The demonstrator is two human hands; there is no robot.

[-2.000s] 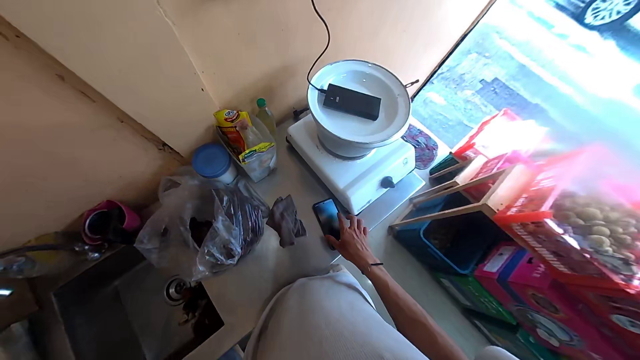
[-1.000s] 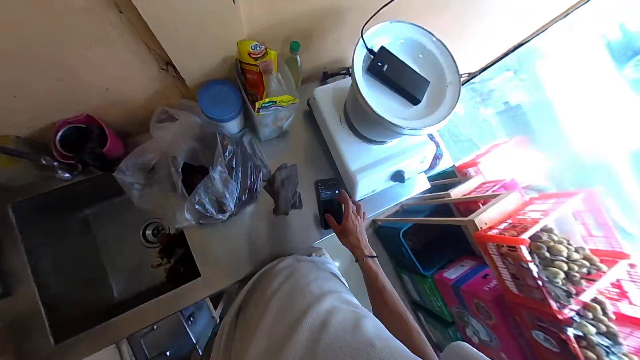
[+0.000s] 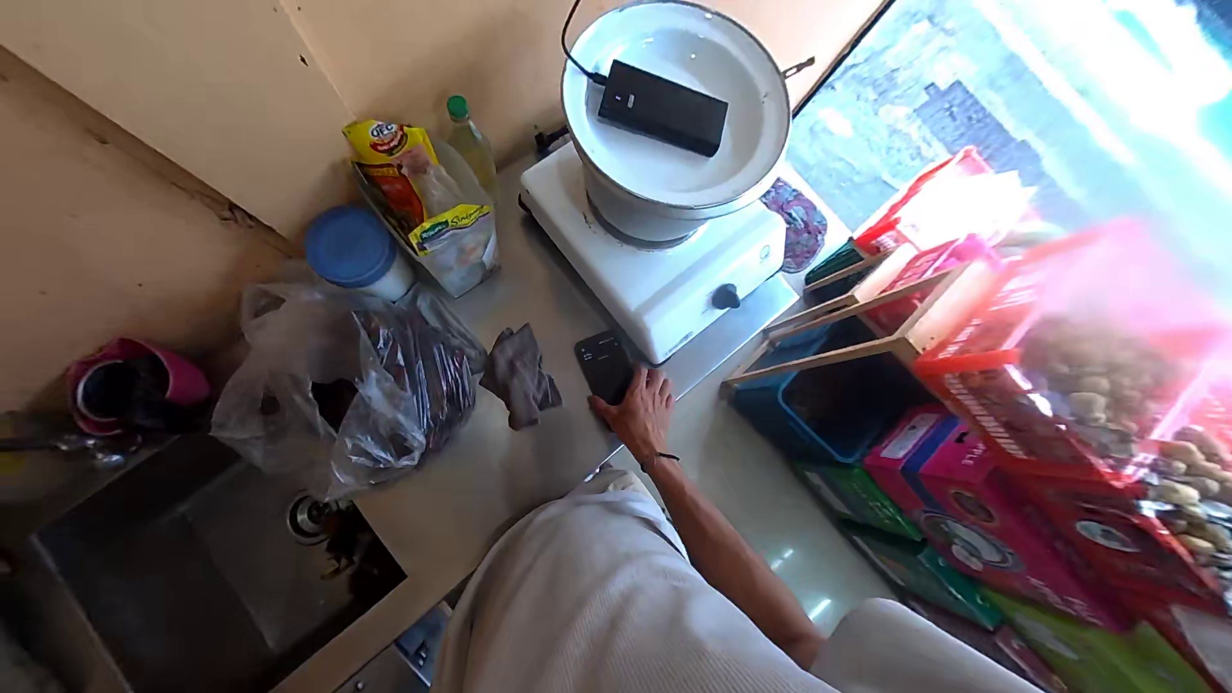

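Note:
My right hand (image 3: 639,412) rests at the counter's front edge, its fingers over the lower right part of a dark smartphone (image 3: 604,364) that lies flat; whether it grips the phone is unclear. Left of the phone lies a crumpled dark cloth (image 3: 521,375). Behind the hand stands a white single-burner stove (image 3: 664,279) with a dark knob. On it sits a white enamel basin or pot (image 3: 688,178), and a black power bank (image 3: 662,108) with a cable lies in that. My left hand is not in the frame.
Clear plastic bags (image 3: 385,395) sit beside the steel sink (image 3: 231,549). A blue-lidded tub (image 3: 352,248), a container of food packets (image 3: 457,250) and a green-capped bottle (image 3: 472,144) stand by the wall. Red crates (image 3: 1011,385) of produce, a wooden frame (image 3: 847,322) and cartons (image 3: 962,510) are at right.
The view has shifted. My right hand has stayed beside the phone at the counter's edge, and the phone's screen looks darker than two seconds ago.

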